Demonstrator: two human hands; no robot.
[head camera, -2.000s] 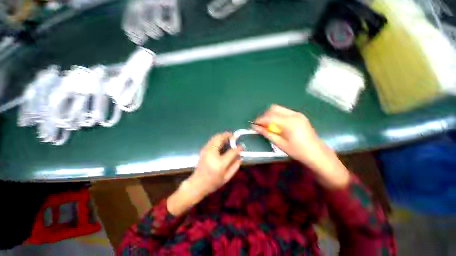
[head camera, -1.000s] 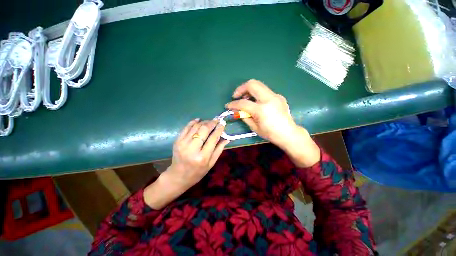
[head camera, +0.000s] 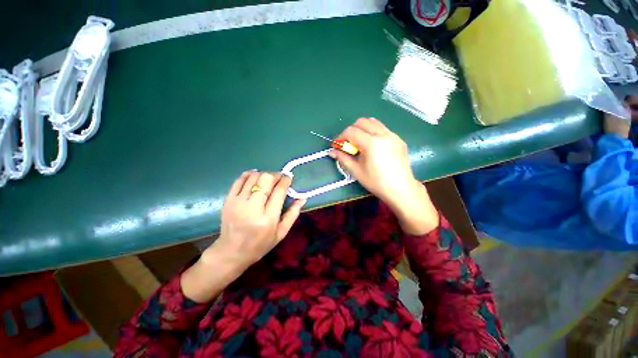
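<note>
A white plastic frame (head camera: 318, 189), an oblong loop with a long open slot, lies at the bench's near edge. My left hand (head camera: 255, 210) grips its left end, with fingers over the rim. My right hand (head camera: 378, 161) is at its right end and holds a small tool (head camera: 345, 146) with an orange-yellow handle. The tool's thin tip points up and left, above the frame and apart from it. The frame's right end is partly hidden by my right fingers. A pile of thin whitish strips (head camera: 422, 82) lies on the green surface beyond my right hand.
Several white frames (head camera: 82, 77) overlap at the far left. A black fan (head camera: 434, 17) and a yellow block (head camera: 511, 63) in clear film are at the back right. A person in blue workwear (head camera: 546, 196) is at the right. A red crate (head camera: 38, 314) is below the bench at left.
The tool tip has come away from the frame's left part; my right hand has moved toward its right end. More of the frame shows. The camera view has shifted right.
</note>
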